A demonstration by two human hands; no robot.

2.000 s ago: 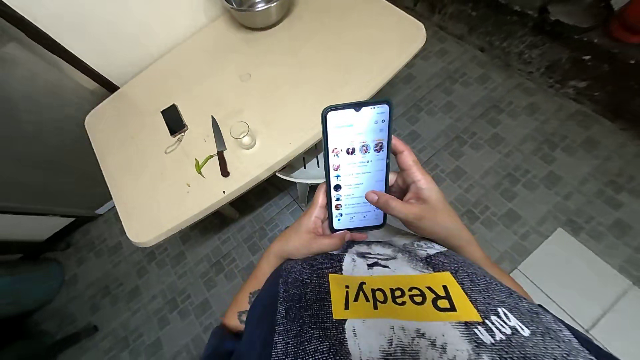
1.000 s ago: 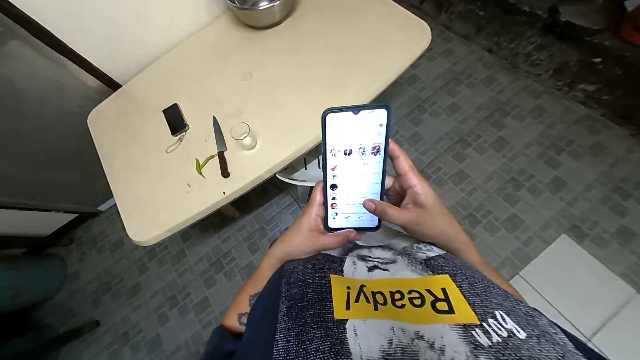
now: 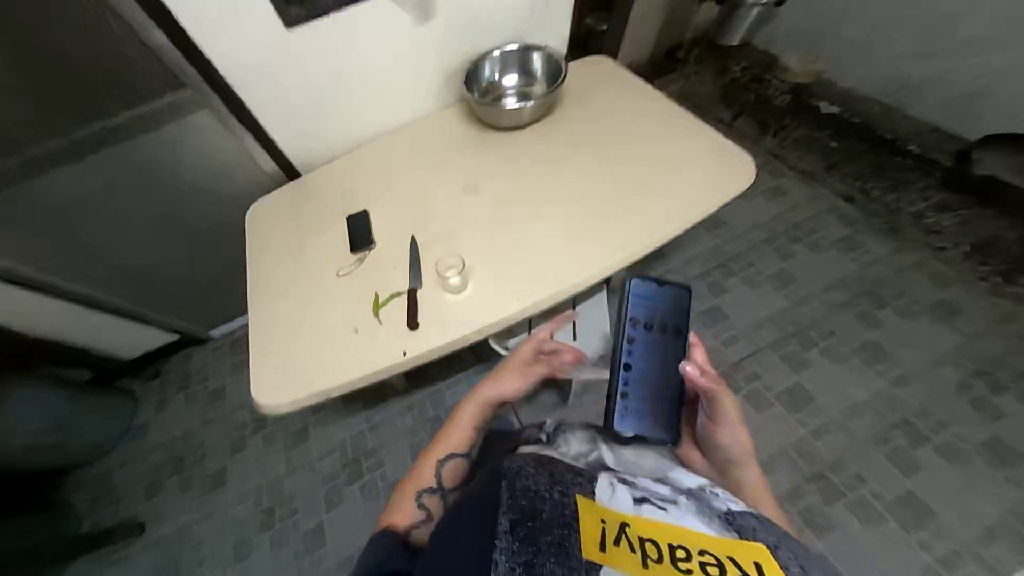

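My right hand [image 3: 716, 408] holds a dark-cased smartphone [image 3: 650, 360] by its right side, the screen dimmer and tilted. Left of the phone, my left hand [image 3: 538, 364] is off it, fingers apart and slightly blurred, near the table's front edge. On the cream table [image 3: 560, 200] a kitchen knife [image 3: 414, 284] with a dark red-brown handle lies between a small clear glass [image 3: 452, 274] and some green chili-like pieces [image 3: 386, 304]. Farther back lies a small black device [image 3: 360, 231] with a looped strap. A steel bowl [image 3: 514, 86] stands at the table's back edge.
A white plastic chair [image 3: 588, 320] is partly under the table's front edge. The wall meets the table at the back. A grey-panelled door [image 3: 128, 208] is at the left, a metal container [image 3: 744, 20] at the upper right. Grey tiled floor [image 3: 800, 344] surrounds the table.
My left hand has let go of the phone and moved left. The phone is now in my right hand alone, its screen darker. The view has shifted, showing more of the wall and bowl.
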